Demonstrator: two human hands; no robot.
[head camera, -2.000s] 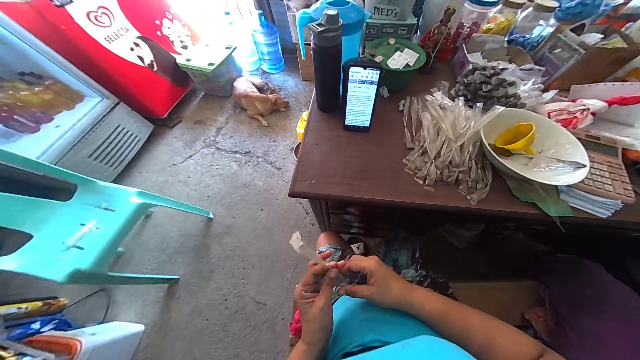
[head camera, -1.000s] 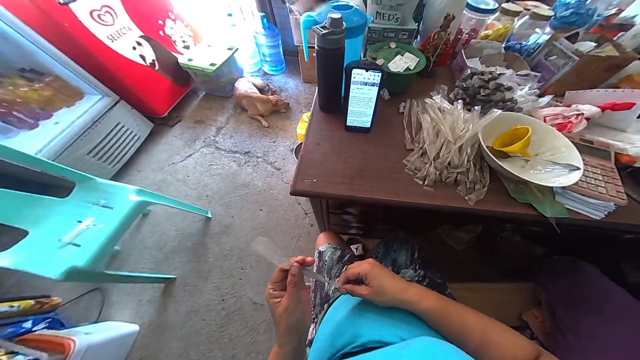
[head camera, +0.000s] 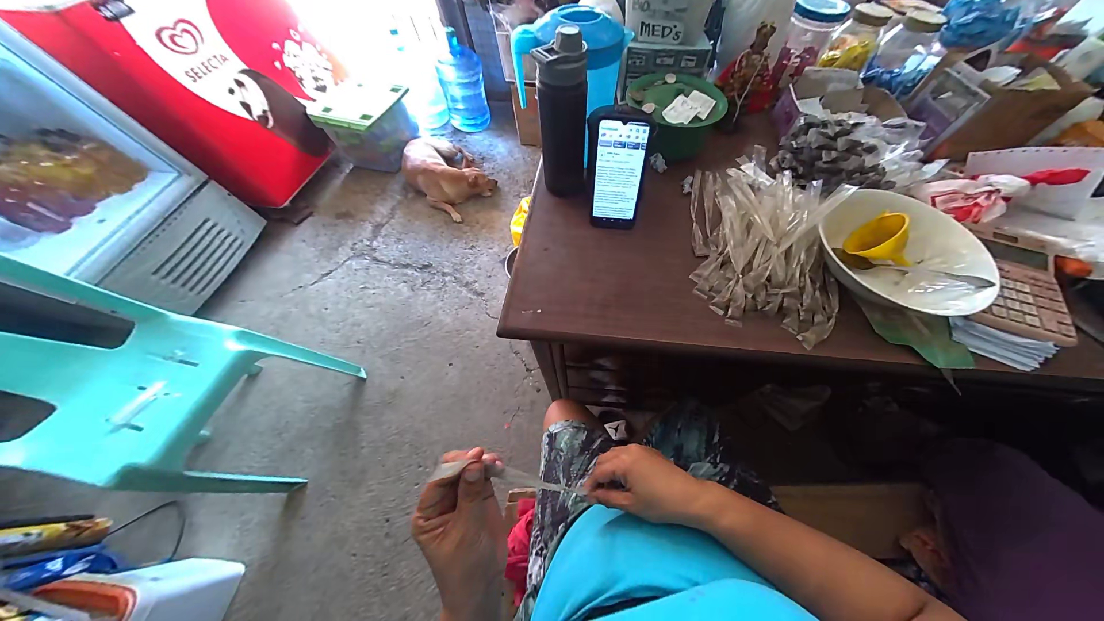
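Observation:
A narrow clear plastic sleeve (head camera: 539, 483) is stretched between my two hands above my lap. My left hand (head camera: 466, 517) pinches one end between thumb and fingers, palm toward me. The fingertips of my right hand (head camera: 638, 483) grip the other end, over my thigh. On the desk lies a pile of filled slim plastic sleeves (head camera: 768, 250) with grey-brown contents at their ends. Beside it a white bowl (head camera: 940, 289) holds a yellow funnel (head camera: 880, 237), a metal spoon and some clear plastic.
A phone (head camera: 619, 172) leans against a black bottle (head camera: 562, 121) on the brown desk (head camera: 586, 293). A green basin (head camera: 677, 112), jars and a calculator (head camera: 1026, 302) stand farther along. On the floor are a turquoise plastic chair (head camera: 172, 371) and a lying dog (head camera: 444, 172).
The plastic sleeve's loose end stuck out beyond my left hand earlier; now my left fingers hold close to that end. My hands are farther apart than two seconds ago.

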